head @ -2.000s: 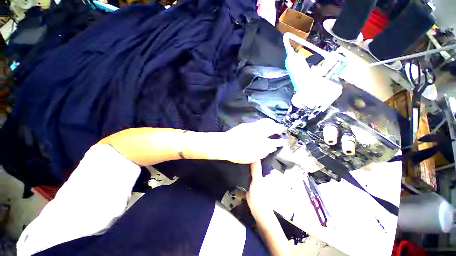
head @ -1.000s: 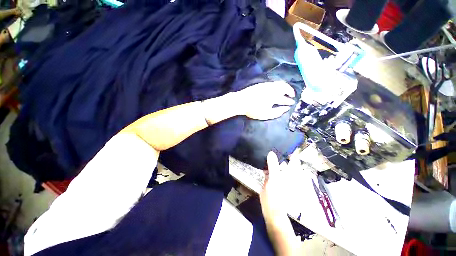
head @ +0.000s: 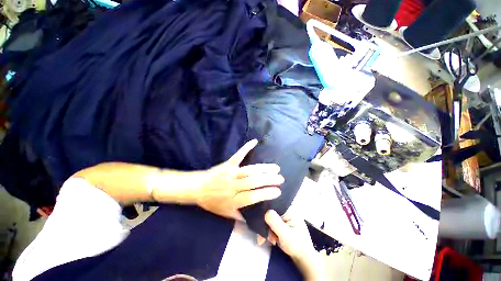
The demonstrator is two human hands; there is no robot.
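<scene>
A charcoal cut panel point(head: 283, 156) runs from the needle area point(head: 318, 121) down towards my lap. My left hand point(head: 236, 186) lies on the panel's lower left part, palm down, with its fingers spread. My right hand point(head: 285, 233) holds the panel's lower corner between thumb and fingers, just past the table's front edge. The overlock machine point(head: 412, 123) stands right of the panel, with two cream knobs point(head: 362, 133) on top and a light-blue part point(head: 325, 65) above the needle area.
A large navy garment pile point(head: 126, 82) fills the left. Dark red snips point(head: 347, 206) lie on the white table point(head: 384, 236). A black strip point(head: 379, 178) trails across the machine and table. Black scissors point(head: 458, 82), black thread cones point(head: 439, 30) and a cardboard box point(head: 321, 12) are at the upper right.
My left hand has moved from beside the needle area down and left onto the panel's lower part. My right hand has moved down and left and now grips the panel's corner.
</scene>
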